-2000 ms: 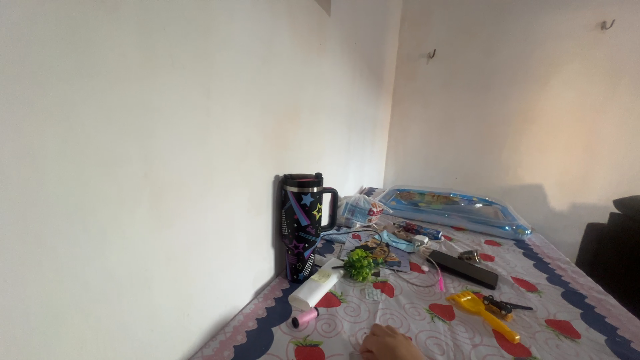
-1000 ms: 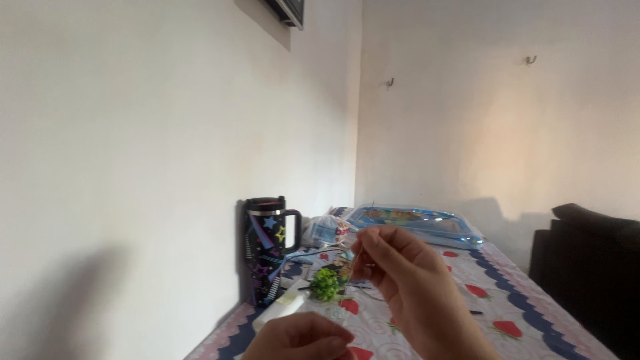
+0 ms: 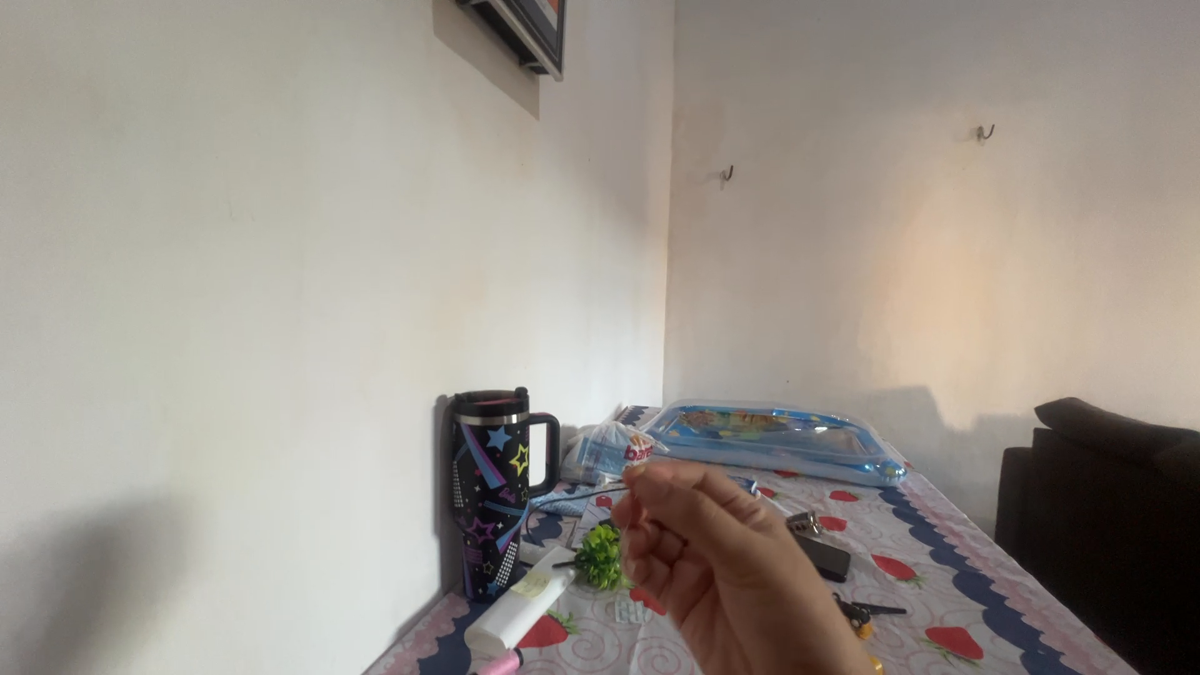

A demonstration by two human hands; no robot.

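My right hand (image 3: 722, 572) is raised above the table, its thumb and index fingertips together and the other fingers curled. Whether something thin is between the fingertips cannot be told. A thin dark cord (image 3: 574, 497) runs behind the fingertips. To their left stands a black star-patterned tumbler (image 3: 491, 506) with a handle. Below and left of the hand are a green artificial plant (image 3: 598, 559) and a long white box (image 3: 520, 603). A black rectangular object (image 3: 825, 560) shows partly behind the hand. My left hand is out of view.
A strawberry-patterned tablecloth (image 3: 937, 586) covers the table. Farther back lie a clear plastic bag (image 3: 600, 452) and a blue item in clear packaging (image 3: 778, 450). A pink object (image 3: 501, 664) is at the near edge. Dark furniture (image 3: 1092, 506) stands right; walls are left and behind.
My left hand, seen low in the view one second ago, has left it. My right hand, low two seconds ago, is raised. The view has turned up and right.
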